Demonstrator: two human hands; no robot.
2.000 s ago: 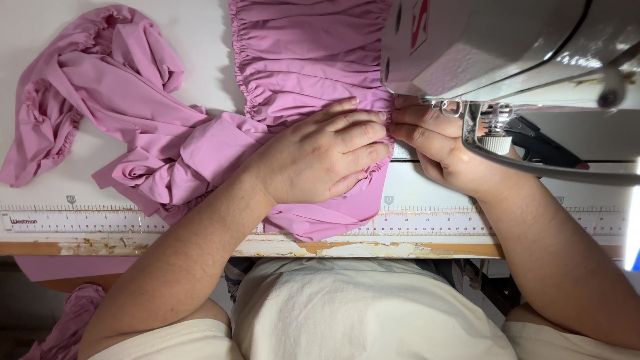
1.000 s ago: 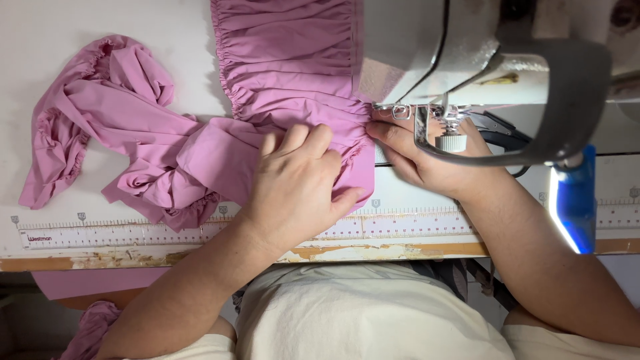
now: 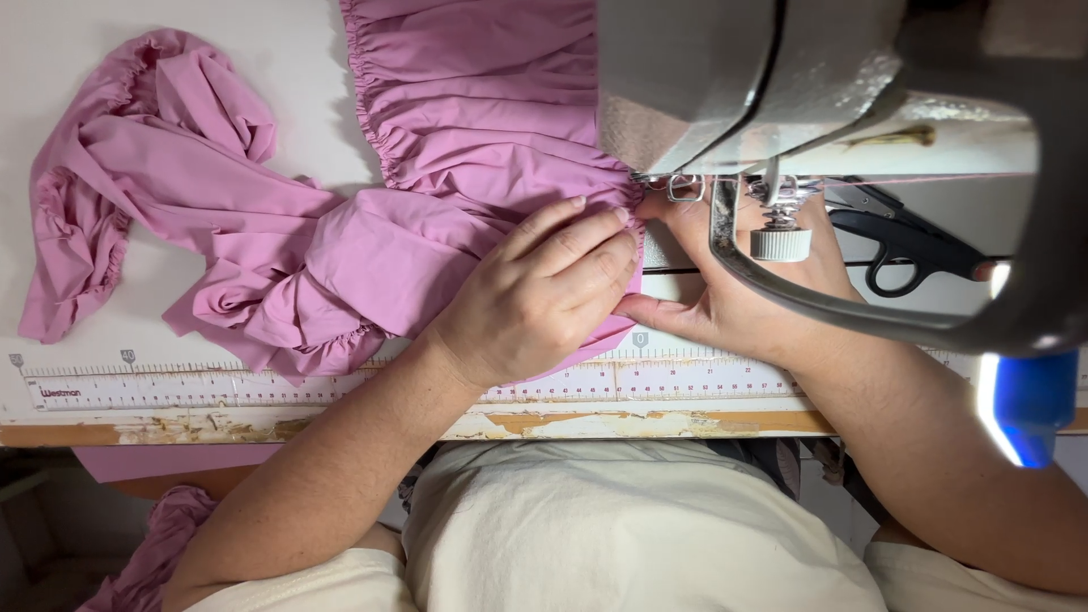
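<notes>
Pink gathered fabric (image 3: 476, 93) lies on the sewing machine table, its right edge running up to the needle area of the sewing machine (image 3: 705, 93). My left hand (image 3: 552, 289) rests palm down on this fabric, fingers together near its right edge. Just right of that edge is my right hand (image 3: 739, 280), partly behind the machine's thread tension knob (image 3: 780, 245) and curved metal guard. Its index fingertip touches the fabric edge by the presser foot, and its thumb lies at the edge lower down. Whether the right fingers pinch the cloth cannot be told.
Black-handled thread snips or scissors (image 3: 909, 246) lie right of my right hand. A ruler strip (image 3: 255, 387) runs along the table's worn front edge (image 3: 595, 425). A blue lamp-like piece (image 3: 1028, 408) hangs at right. More pink fabric (image 3: 157, 544) is below the table at left.
My left hand's raised, bent fingers have come down flatter and moved right to the fabric's edge. My right thumb now shows apart from its fingers. The view has shifted somewhat.
</notes>
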